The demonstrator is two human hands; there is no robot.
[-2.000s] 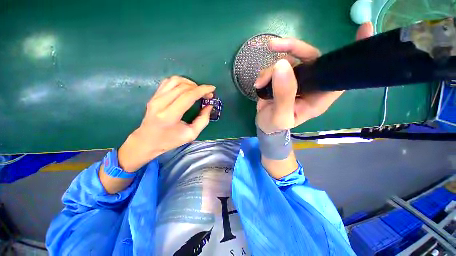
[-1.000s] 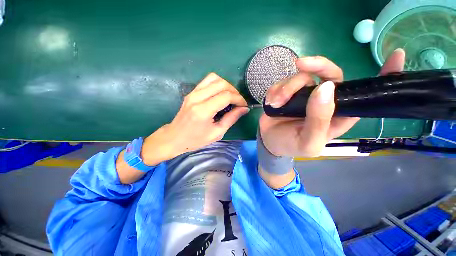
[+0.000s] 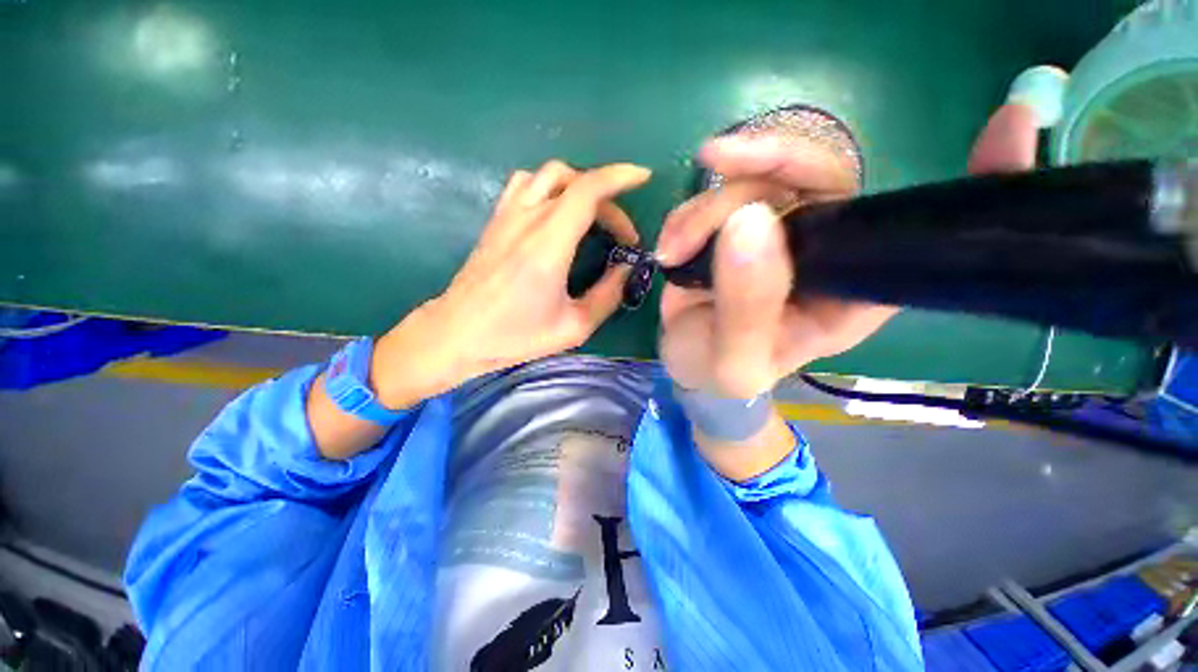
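Note:
My left hand [image 3: 532, 263] holds a small black device housing [image 3: 636, 278] between thumb and fingers, above the green mat. My right hand [image 3: 755, 282] is closed around a thick black electric screwdriver [image 3: 979, 243], which points left. Its nose is at the right side of the housing; the bit tip is too small to make out. The round speckled silver screw dish [image 3: 830, 129] lies behind my right hand, partly covered by its fingers.
The glossy green bench mat [image 3: 342, 158] spans the view. A mint-green fan [image 3: 1143, 92] stands at the far right. A black cable and power strip [image 3: 1012, 397] run along the right bench edge. Blue bins [image 3: 1038, 633] are low at the right.
Since one second ago my left fingers have opened out, showing the housing more. The screwdriver nose has moved left, close against it. My right hand now covers more of the screw dish.

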